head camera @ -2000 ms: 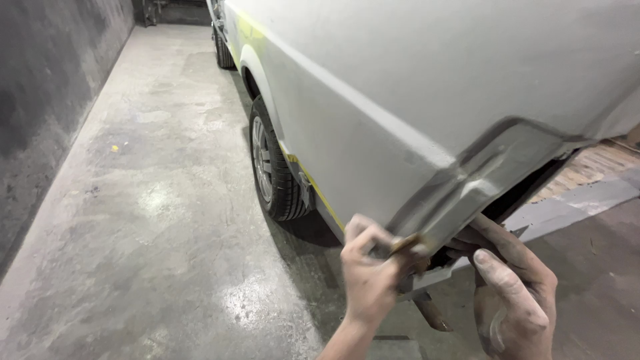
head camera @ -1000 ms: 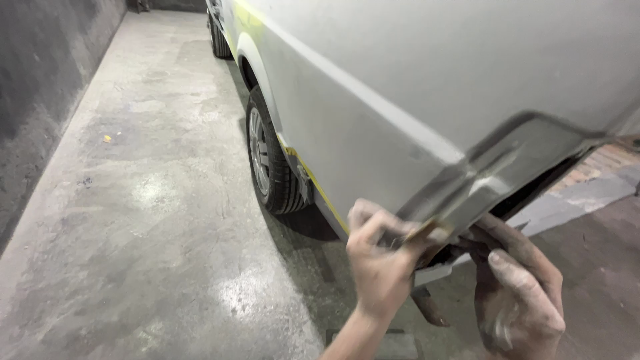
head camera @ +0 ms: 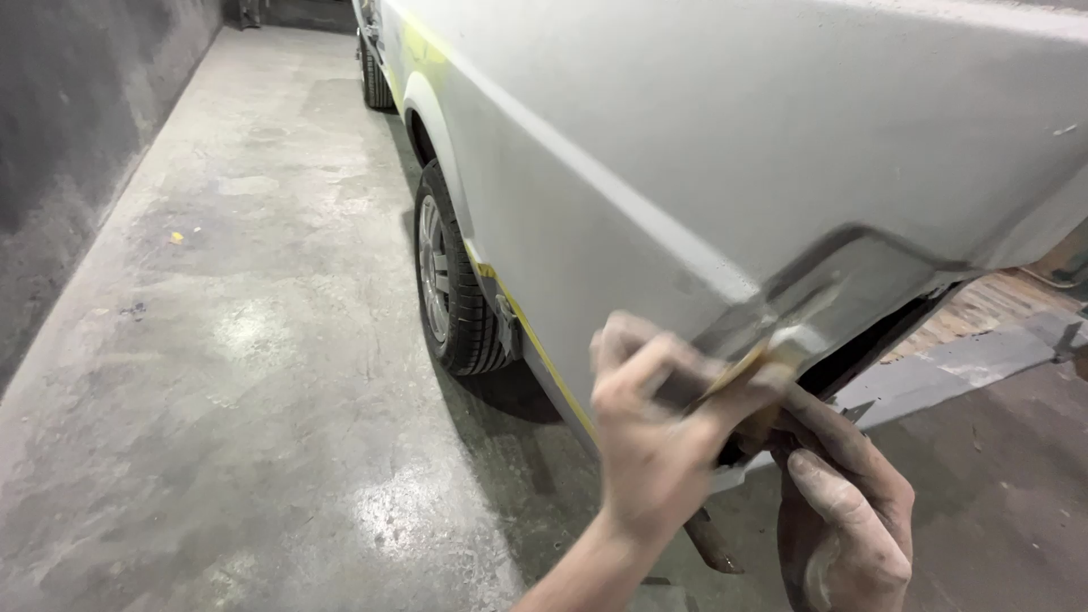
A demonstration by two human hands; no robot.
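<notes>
My left hand point(head camera: 659, 416), blurred, holds a thin brown sheet point(head camera: 738, 371), apparently sandpaper, against the lower rear corner of a car's grey primed body panel point(head camera: 595, 204). Its fingers are bent around the sheet beside the recessed, darker contour of the corner. Just right of it, my right hand point(head camera: 850, 501), dusty with pale powder, has its fingers at the panel's lower edge, by a dark opening point(head camera: 875, 340). Its fingertips are partly hidden, so whether they grip the edge or the sheet is unclear.
A rear wheel point(head camera: 450, 272) stands left of the panel, with yellow tape point(head camera: 544, 357) along the lower sill. A pipe end point(head camera: 712, 542) sticks out below the corner. Grey concrete floor point(head camera: 255, 408) runs to a dark wall point(head camera: 76, 127). A pale bar point(head camera: 969, 365) lies at the right.
My left hand has shifted slightly along the panel corner with the brown sheet. My right hand stays at the lower edge.
</notes>
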